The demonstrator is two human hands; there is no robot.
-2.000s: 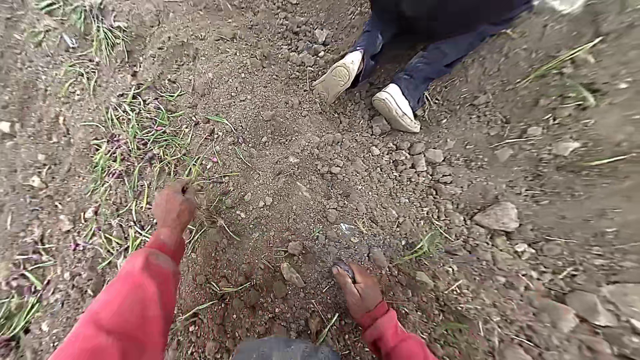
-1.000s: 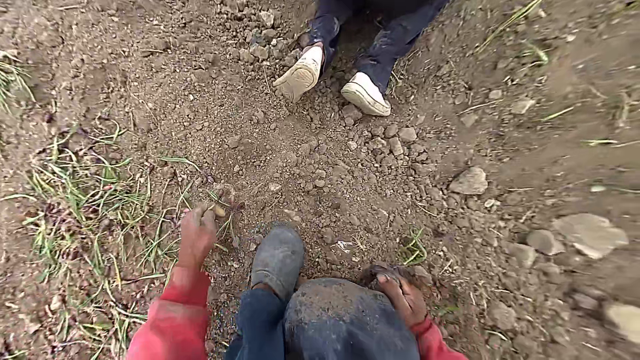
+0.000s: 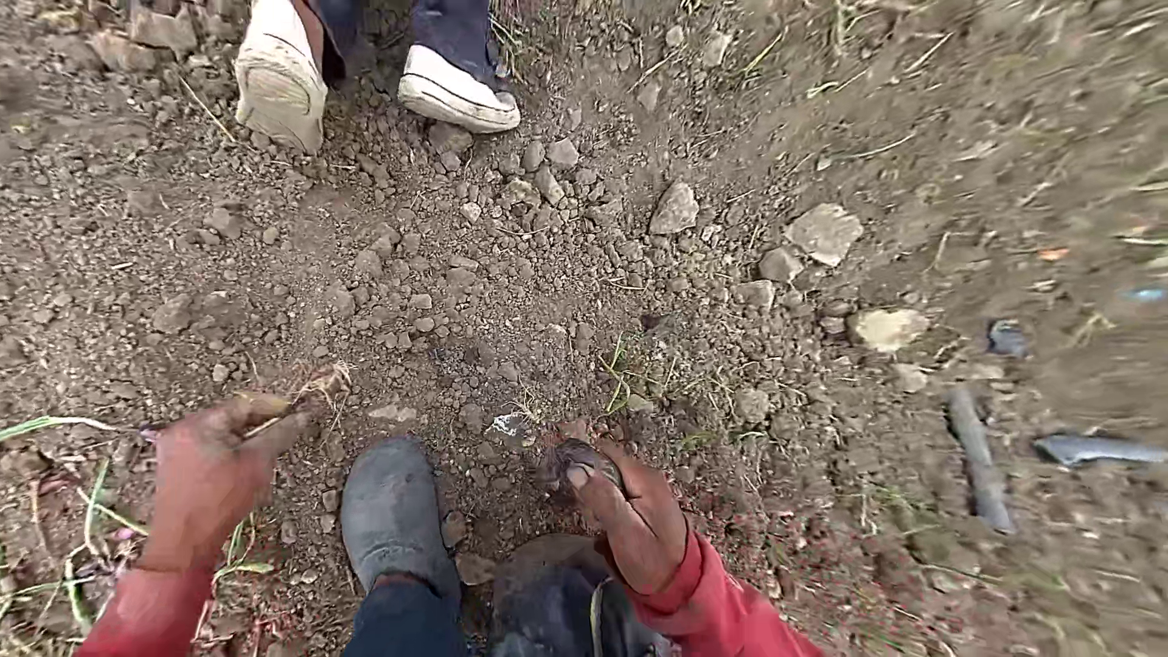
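My left hand (image 3: 224, 456), lower left, pinches an onion plant by its stem; the rooted bulb (image 3: 321, 387) points right from the fingertips, and a long green leaf (image 3: 59, 422) trails to the left. Lower centre, my right hand (image 3: 630, 511) is closed around a small dark rounded object (image 3: 579, 465), too covered to name surely, with thin roots or fibres just above it. Between the hands is my grey shoe (image 3: 392, 511) on the soil, and beside it my bent knee (image 3: 557, 593) in dark, soiled cloth.
Another person's pale shoes (image 3: 461, 96) and dark trouser legs are at the top left. Stones (image 3: 824, 234) lie about the cloddy soil. A grey stick-like piece (image 3: 978, 456) is at right. Pulled green plants (image 3: 78, 584) lie at lower left.
The view has shifted right and nearer the ground. My left hand has come away from the green plants, with a rooted bulb now visible in it. My shoe, unseen two seconds ago, now shows between my hands.
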